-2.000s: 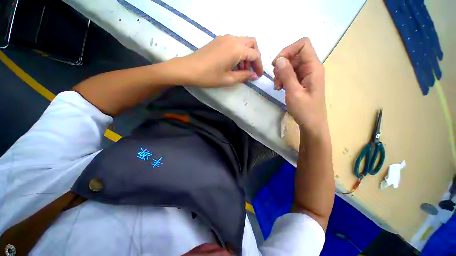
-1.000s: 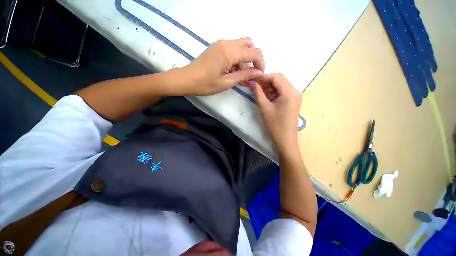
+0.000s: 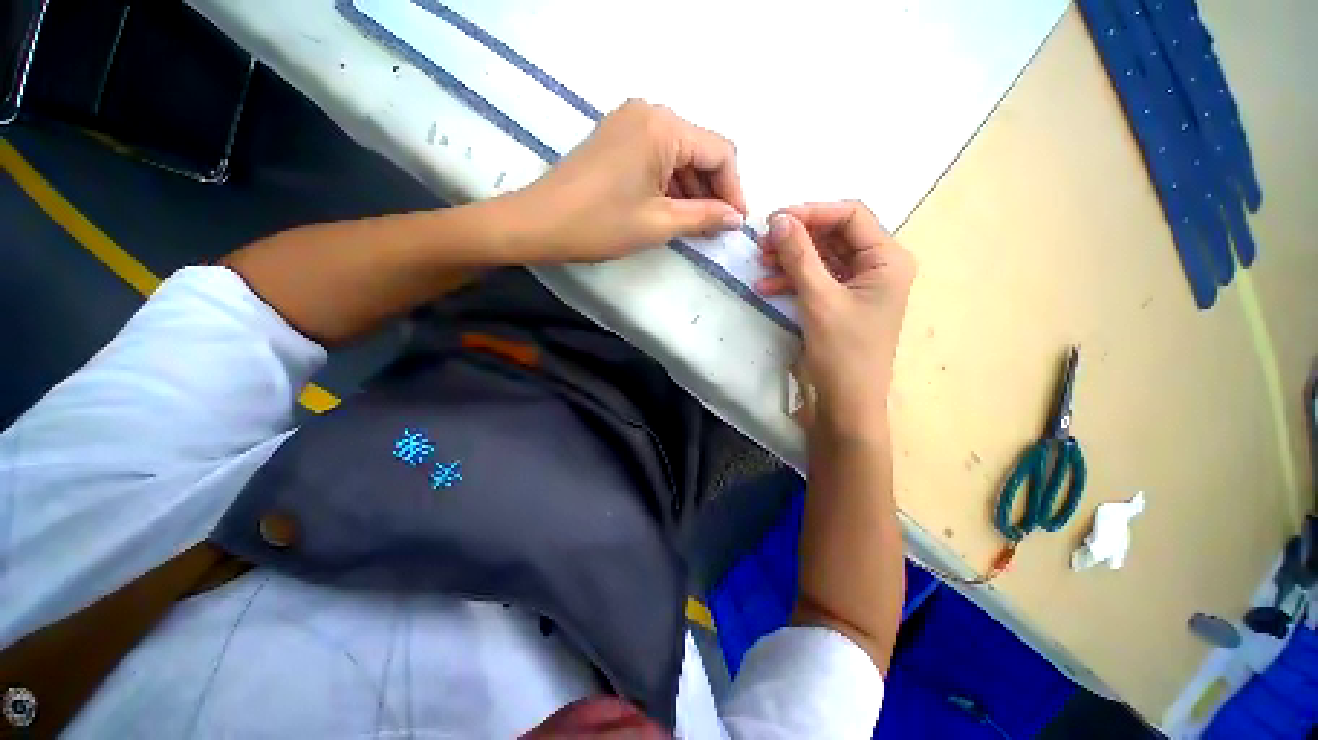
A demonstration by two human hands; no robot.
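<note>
A long strap piece (image 3: 492,109) lies wrong side up along the near table edge, with a white centre and grey-blue rim. My left hand (image 3: 643,181) is over its middle, thumb and index fingertips pinched together at the upper rim. My right hand (image 3: 846,289) is just to the right, thumb and index fingertips together close to the left fingertips. Whether either hand pinches the rim or a tiny scrap is too small to tell. The strap's right end is hidden by my right hand.
Green-handled scissors (image 3: 1044,477) lie on the tan board (image 3: 961,376) at the right, beside a crumpled white scrap (image 3: 1110,532). Fanned navy dotted strips (image 3: 1178,130) lie at the upper right. A grey oval object (image 3: 1214,629) is near the lower right corner. Blue material hangs below the table.
My right hand first moved in against my left, then drew slightly right, leaving a small gap. My left hand stays over the strap. The view has shifted a little.
</note>
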